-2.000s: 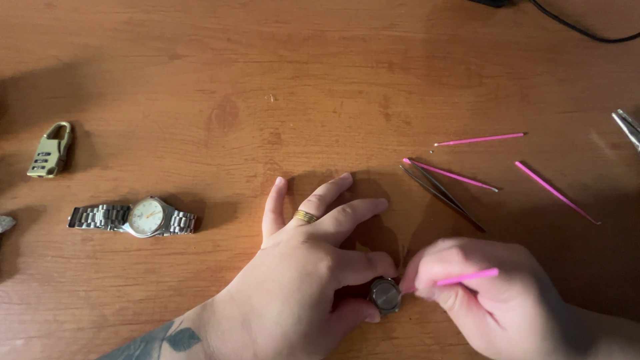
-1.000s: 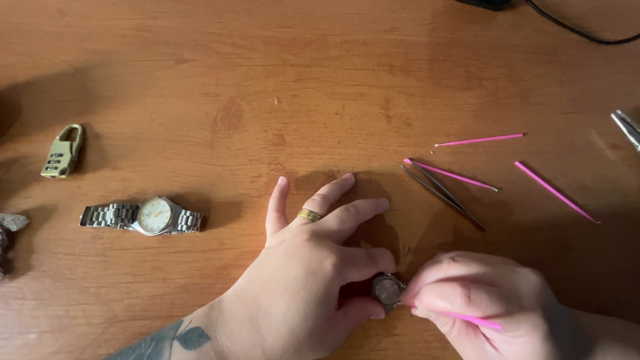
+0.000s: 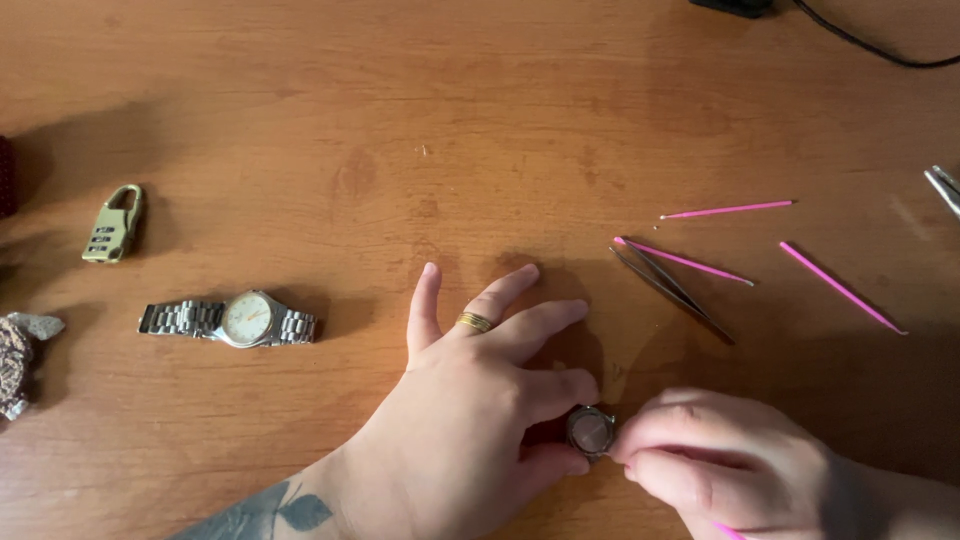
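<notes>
Between the thumb and index finger of my left hand a small round watch case is gripped against the wooden table, its other fingers spread. My right hand pinches a pink micro applicator brush; its end shows below the fingers, and the tip, at the right rim of the case, is mostly hidden by the fingertips. Beyond my right hand lie metal tweezers, crossing a pink micro brush. Two more such sticks lie near, one above and one to the right.
A wristwatch with a metal bracelet lies left of my left hand. Behind it is a brass-coloured combination padlock. A rough stone-like object is at the left edge, a metal tool at the right edge, a black cable at the back right.
My right hand has shifted slightly at the case's edge, and the pink brush in it has tilted from nearly level to pointing down out of view. My left hand still holds the case.
</notes>
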